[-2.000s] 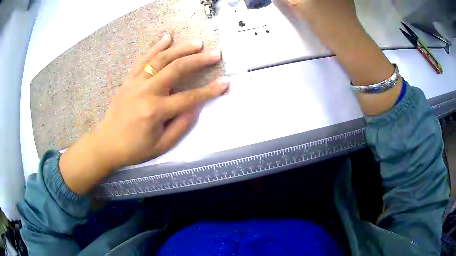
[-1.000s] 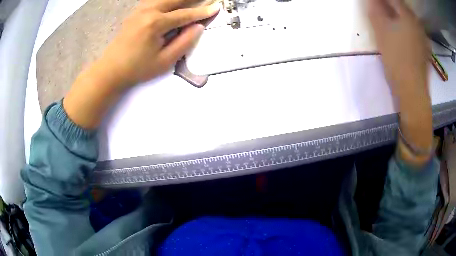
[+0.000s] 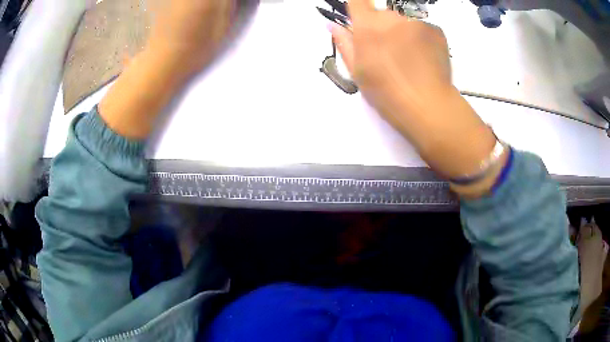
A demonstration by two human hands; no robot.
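The brown flecked cut panel (image 3: pixel 100 50) lies flat at the upper left, partly under my left hand. My left hand (image 3: pixel 194 30) is blurred and cut off by the top edge; its fingertips and any grip do not show clearly. My right hand (image 3: pixel 401 67) is at top centre, closed around the thread snips (image 3: pixel 334 13). Their dark points stick out to the left of the fingers; the handles are hidden. Metal machine parts (image 3: pixel 409 8) show just behind the right hand.
The white table (image 3: pixel 267 127) has a ruler-marked strip (image 3: pixel 301 190) along its front edge. A curved grey-edged part (image 3: pixel 340 75) sits left of my right hand. A dark blue-grey knob (image 3: pixel 490 16) stands at the upper right. Brown card-like material (image 3: pixel 590 264) shows below the table at right.
My right hand has come from the right side to top centre, now with the snips in it. My left hand has moved up, away from the machine parts. The camera view has shifted.
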